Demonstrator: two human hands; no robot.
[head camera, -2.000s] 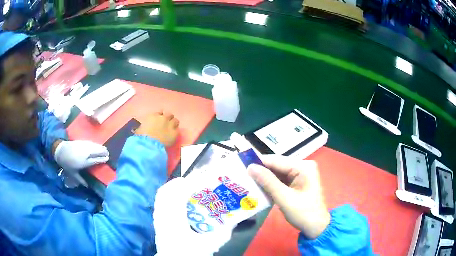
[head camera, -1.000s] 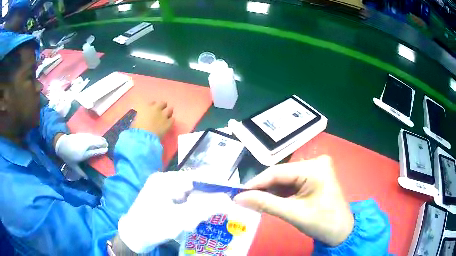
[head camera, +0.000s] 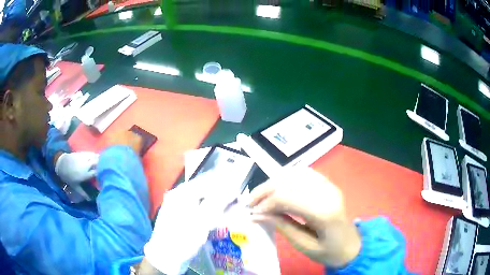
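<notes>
A soft white printed packet (head camera: 228, 255) with red, blue and yellow print hangs low in front of me. My gloved left hand (head camera: 182, 225) holds its upper left side. My bare right hand (head camera: 306, 217) pinches at its top edge; the fingertips are blurred, and what lies between them cannot be made out. Just behind the hands, an e-reader (head camera: 223, 166) with a grey screen lies on a white sheet or box, partly hidden by the glove. Another e-reader (head camera: 295, 134) lies on a white box tray, lit screen up.
A red mat (head camera: 370, 182) lies to the right. Several e-readers on white trays (head camera: 443, 166) stand at the far right. A translucent bottle (head camera: 231, 96) and a round dish (head camera: 211, 68) stand behind. A co-worker in blue (head camera: 59, 215) sits close on the left, hands at a dark e-reader (head camera: 145, 140).
The packet's blue top strip, held between both hands a second ago, no longer shows clearly. My hands are closer together at the packet's top. The co-worker's bare hand has moved down onto their e-reader.
</notes>
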